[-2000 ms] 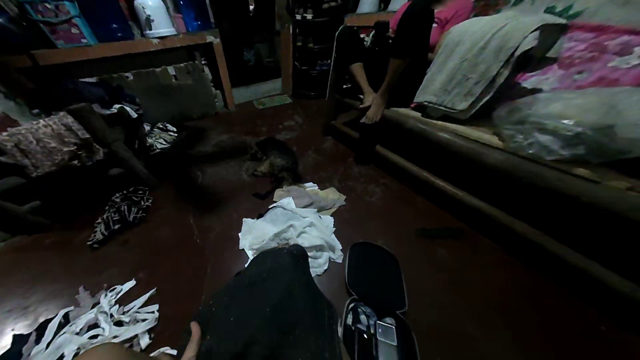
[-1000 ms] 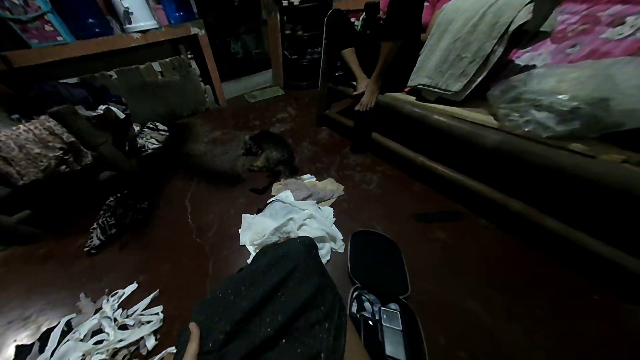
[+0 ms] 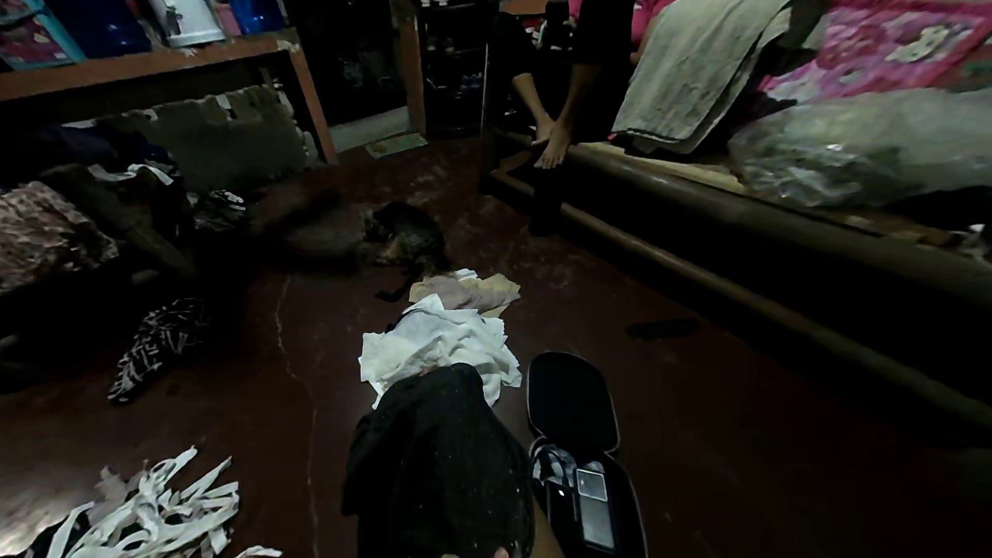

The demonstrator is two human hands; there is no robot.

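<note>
A black cloth (image 3: 442, 465) with small pale specks lies bunched at the bottom centre, its upper end over a crumpled white cloth (image 3: 442, 341) on the floor. Small bits of fingertips show at the bottom edge against the black cloth; which hand they belong to cannot be told, and the rest of my left hand and my right hand is out of frame or hidden. Bare skin of a limb shows just right of the cloth. Beside it an unzipped black case (image 3: 573, 403) lies spread, with a silver and grey device (image 3: 595, 508) and other items inside. Beige cloth pieces (image 3: 465, 292) lie beyond the white one.
White fabric strips (image 3: 167, 504) are heaped at lower left. A patterned cloth (image 3: 159, 345) lies behind them. A dark-furred animal (image 3: 411, 236) rests on the floor. A person's bare feet (image 3: 554, 143) are on a wooden bench frame (image 3: 697, 201) holding a plastic bag (image 3: 845, 147).
The left hand, seen at the lower left side of the black cloth in the earlier frames, no longer shows there. The black cloth has changed shape and looks narrower.
</note>
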